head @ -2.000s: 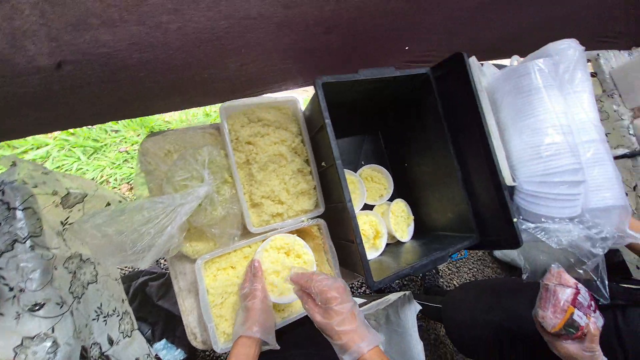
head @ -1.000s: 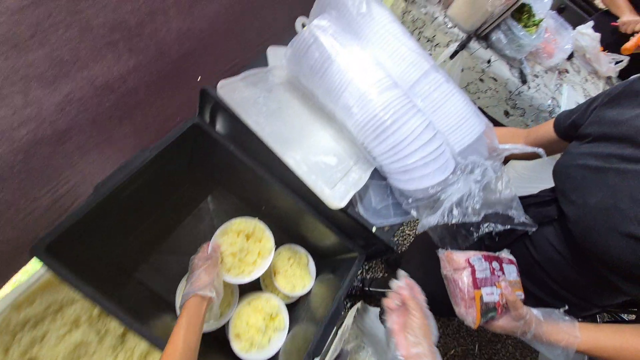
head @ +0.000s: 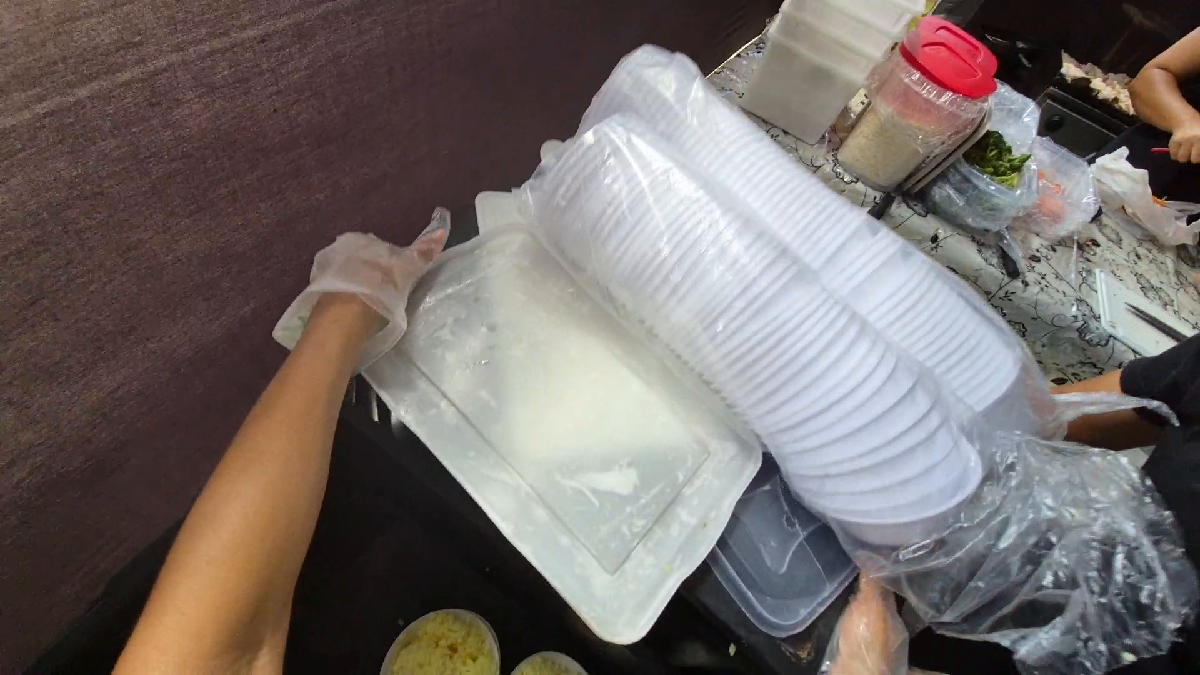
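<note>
My left hand, in a clear plastic glove, is at the upper left corner of a whitish plastic lid; its thumb shows, but its other fingers are hard to make out. My right hand, also gloved, is at the bottom edge, just below the near end of the bagged white bowls; its fingers are partly hidden. Two long nested rows of these bowls lie in clear plastic beside the lid. Below the lid, a bowl of yellow grated food and part of another show in the black crate.
A clear-blue lid lies under the bowls' near end. On the patterned tablecloth stand a red-lidded jar, a bag of greens and a cutting board with a knife. Other people's arms reach in at right.
My left hand has moved from a filled bowl in the crate to the lid's far corner. My right hand is now by the bagged bowls. The view has shifted strongly toward the bowls.
</note>
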